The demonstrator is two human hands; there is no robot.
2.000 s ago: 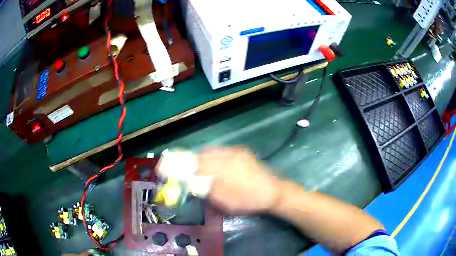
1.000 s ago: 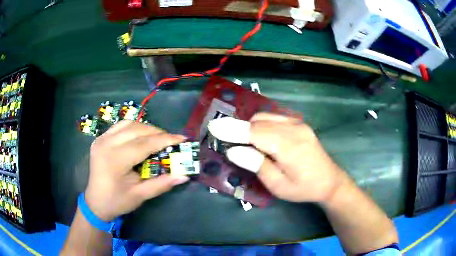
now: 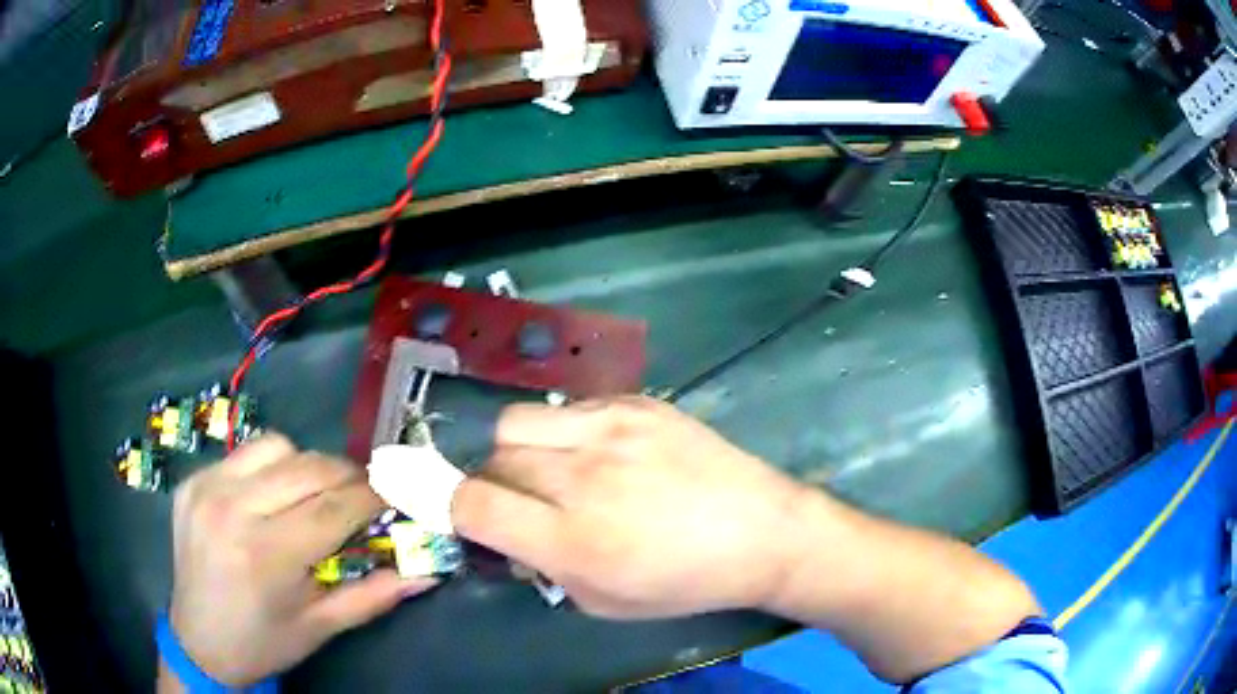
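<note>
My left hand (image 3: 271, 556), with a blue wrist band, holds small power supply boards (image 3: 421, 550) with yellow and white parts at the near left side of the test fixture. The dark red test fixture (image 3: 597, 355) lies on the green mat, with black knobs on its far part and a grey piece beside its opening. My right hand (image 3: 638, 508), with a white finger cot (image 3: 417, 485), reaches over the fixture's near part. Its fingertips are beside the held boards; whether they grip anything is hidden. Thin silvery pieces show in the opening.
Several loose boards (image 3: 174, 424) lie left of the red-black twisted leads (image 3: 394, 224). A raised green shelf (image 3: 543, 156) carries a dark red box (image 3: 326, 82) and a white meter (image 3: 841, 68). A black parts tray (image 3: 1085, 292) is at right. A black cable (image 3: 787, 334) crosses the mat.
The view has swung right. My right hand has moved from the fixture's opening towards the boards in my left hand. My left hand still holds boards.
</note>
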